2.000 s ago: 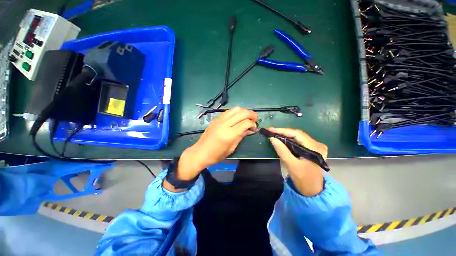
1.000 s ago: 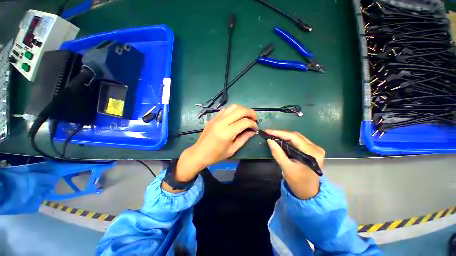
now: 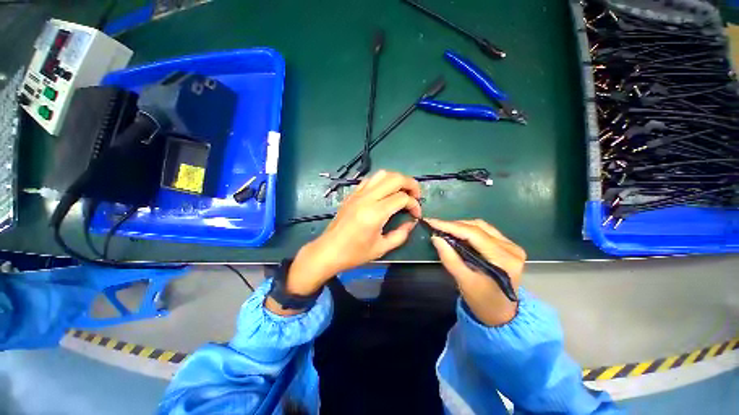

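My left hand is at the bench's front edge and pinches a black cable assembly near its end. The cable's other part runs out to the left under the hand. My right hand grips a slim black-handled tool like a pen. It may be a utility knife; no cord shows on it. Its tip meets the cable end at my left fingertips, and the fingers hide the exact contact. Several loose black cables lie on the green mat beyond my hands.
Blue-handled cutters lie open on the mat. At right, a grey ribbed bin full of cables sits over a blue tray. At left, a blue tray holds an iron stand and black station. A white box stands far left.
The right hand and black tool have moved slightly down and left, and the tool stands steeper. The left hand keeps its pinch with small finger shifts. The view has shifted slightly.
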